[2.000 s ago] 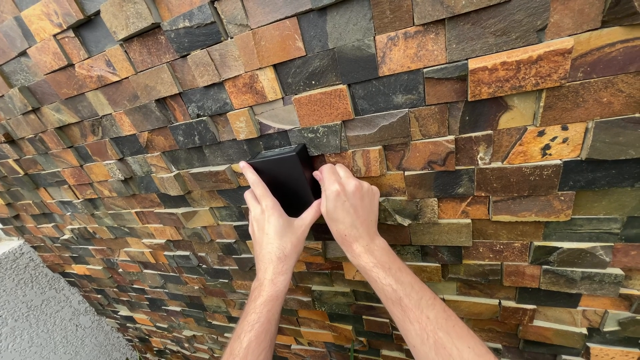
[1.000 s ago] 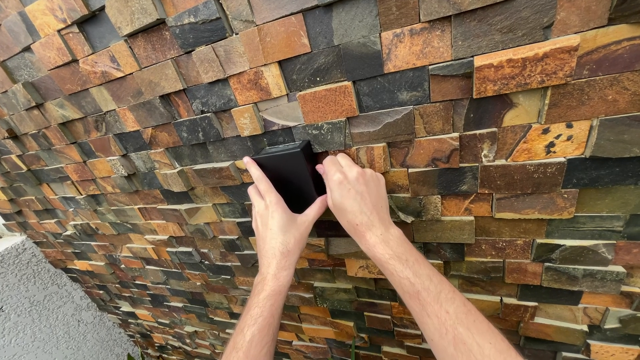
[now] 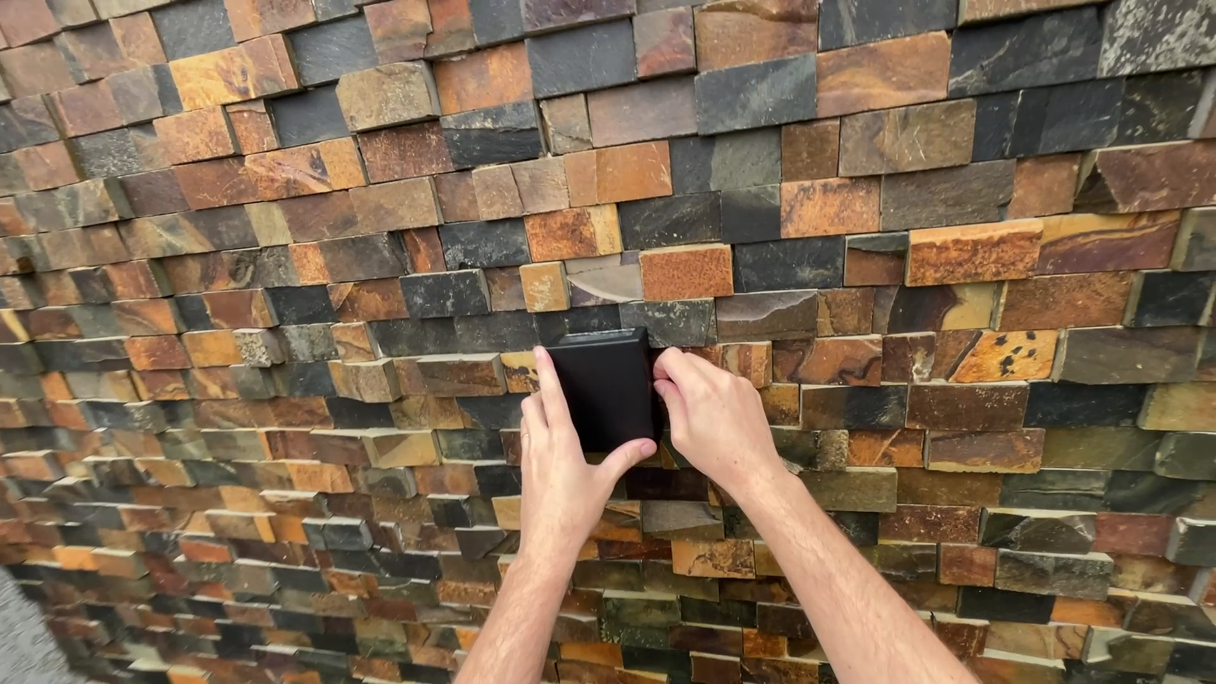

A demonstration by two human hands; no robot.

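A black box-shaped fixture sits against the stone-clad wall near the middle of the view. Along its left side lie the fingers of my left hand, with the thumb across its lower front edge, so the hand grips it. My right hand is at the fixture's right side, fingers curled and fingertips pinched together close to its edge. Whether those fingertips hold something small cannot be seen. The back of the fixture is hidden.
Split slate tiles in rust, grey and black cover the wall, many of them jutting out unevenly around both hands. A rough grey surface shows at the lower left corner.
Both hands keep to the same sides of the black fixture. The view has shifted somewhat, and less of the grey surface shows at the lower left.
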